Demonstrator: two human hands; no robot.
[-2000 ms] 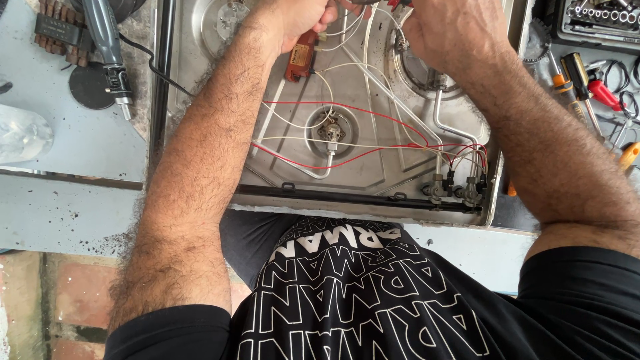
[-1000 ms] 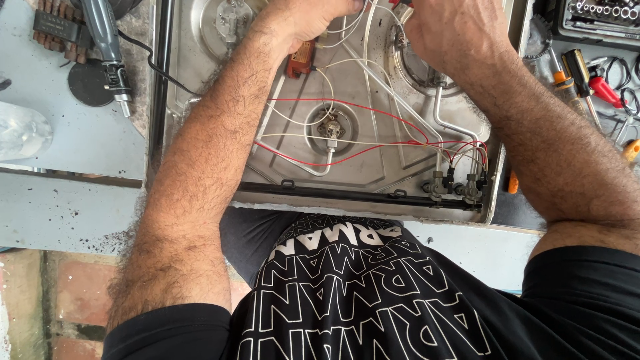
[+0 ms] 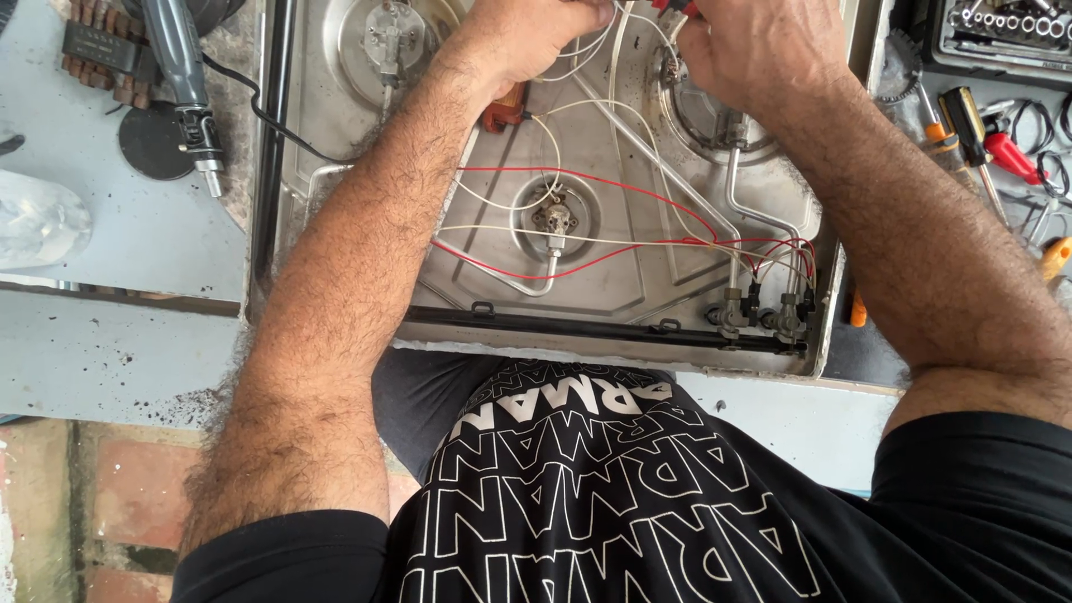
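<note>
An upturned gas cooktop [image 3: 469,339] lies in front of me, its burners, gas pipes and wiring exposed. My left hand [image 3: 536,38] is at the top edge, fingertips pinched on a thin white wire [image 3: 596,46], above an orange-red component [image 3: 505,110]. Close to its right, my right hand [image 3: 762,50] is closed around a red-handled tool [image 3: 674,7], mostly cut off by the frame's top. Red wires [image 3: 536,275] and white wires run across a small central burner [image 3: 557,219] to the gas valves [image 3: 730,314] at the lower right.
Left of the cooktop lie a grey rotary tool [image 3: 176,67] with a black cord, a dark disc [image 3: 153,141], a stack of rusty metal pieces [image 3: 105,54] and a clear plastic item [image 3: 40,219]. Screwdrivers [image 3: 963,126], red-handled pliers [image 3: 1012,157] and a socket set [image 3: 1009,33] sit at right.
My right hand has shifted slightly, and more of the red-handled tool shows than one second ago. My left hand stays near the same spot beside the wires.
</note>
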